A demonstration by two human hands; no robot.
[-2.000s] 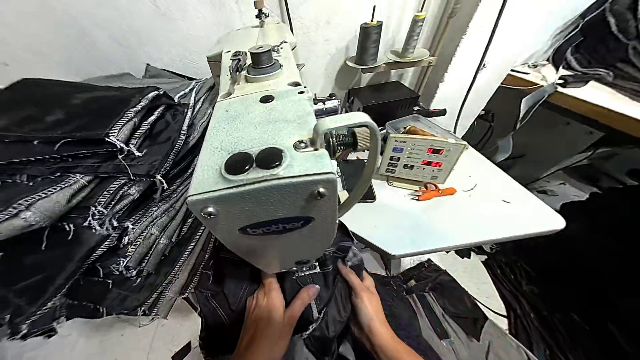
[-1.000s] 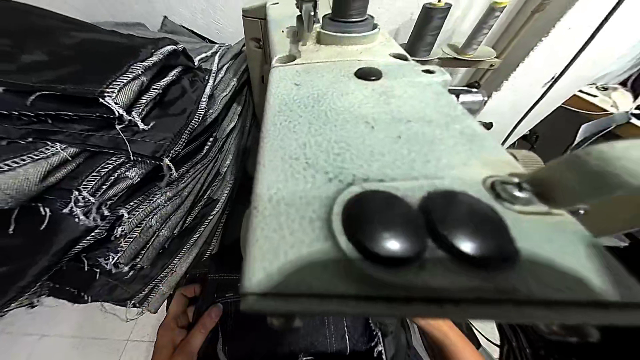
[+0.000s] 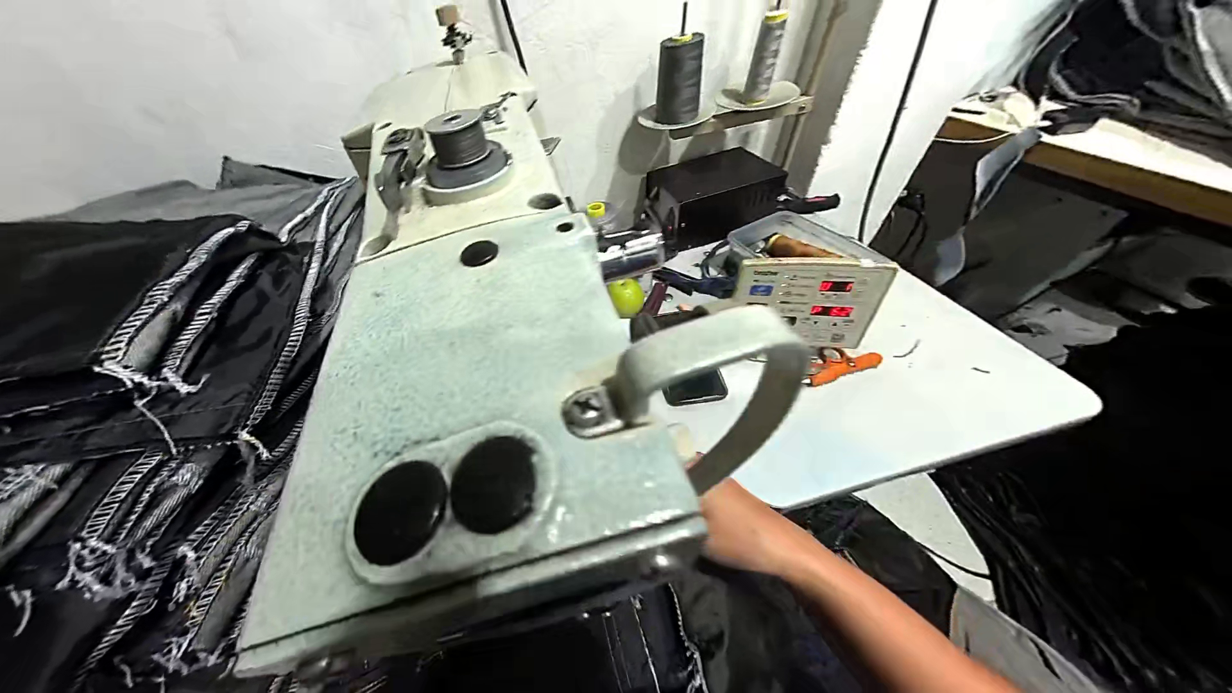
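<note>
The head of a Brother sewing machine (image 3: 462,366) fills the middle of the view. My right hand (image 3: 727,520) is beside its front right edge, under the looped metal guard (image 3: 760,385); the fingers are mostly hidden, so what they touch does not show. My left hand is out of sight. Dark denim (image 3: 616,645) with pale stitching lies below the machine head. An orange-handled tool (image 3: 847,368) rests on the white table (image 3: 934,404), in front of the control panel (image 3: 818,300).
A large pile of black denim pieces (image 3: 144,404) with frayed edges stands left of the machine. Thread cones (image 3: 680,82) sit on a wall stand behind. A clear plastic box (image 3: 770,231) and a black box (image 3: 717,188) are at the table's back. More dark cloth hangs at right.
My left hand, seen on the denim in both earlier frames, has gone from view. My right hand has moved up beside the machine head. The view has shifted a lot.
</note>
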